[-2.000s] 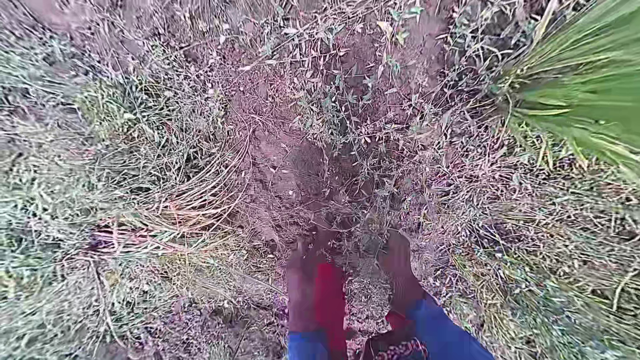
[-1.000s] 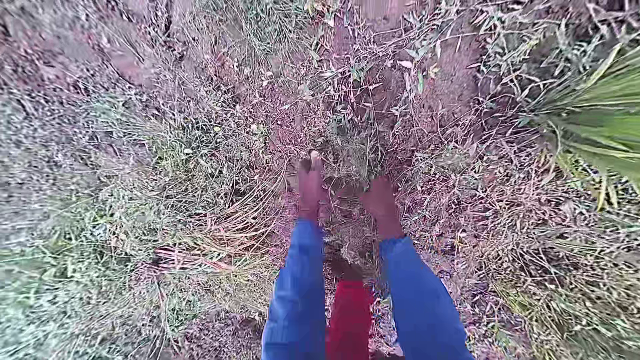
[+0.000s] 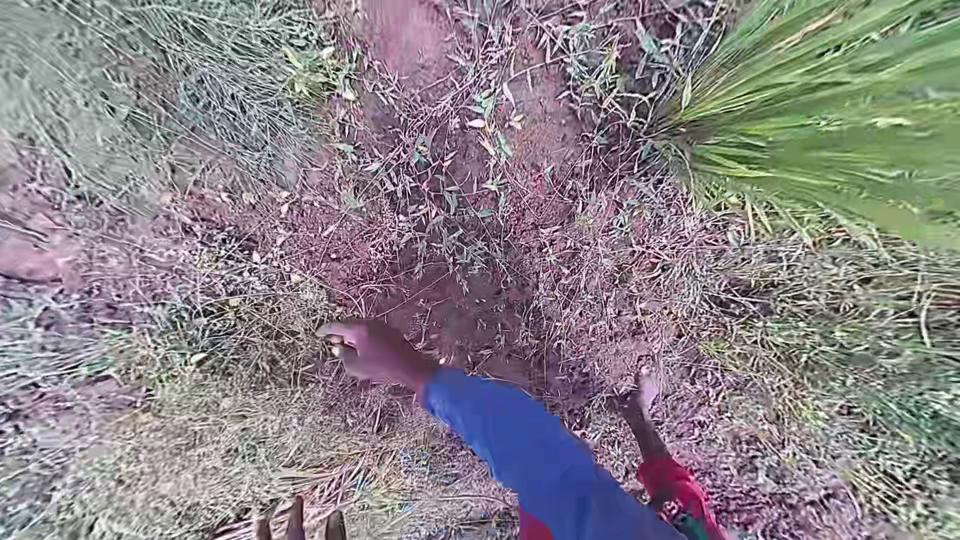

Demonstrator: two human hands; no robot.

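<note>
My right hand [image 3: 375, 352], on a blue-sleeved arm crossing from the lower right, is left of a patch of bare soil [image 3: 457, 311]. Its fingers are curled beside dry weeds [image 3: 270, 330]; whether anything lies between them cannot be made out. Only the fingers of my left hand [image 3: 298, 521] show at the bottom edge, spread apart near a bunch of long dry stalks [image 3: 322, 484], with nothing visible in them. The palm is out of frame. Small leafy weeds [image 3: 457, 202] grow beyond the soil patch.
A large clump of long green grass [image 3: 810, 120] leans in from the upper right. A foot [image 3: 643, 394] below red cloth [image 3: 675, 480] rests on the ground at the lower right. Dry cut-looking grass [image 3: 825, 300] and matted grass [image 3: 225, 112] cover both sides.
My right hand has swung left across the soil patch. My left hand has drawn back to the bottom edge from the middle. The foot now shows at the right.
</note>
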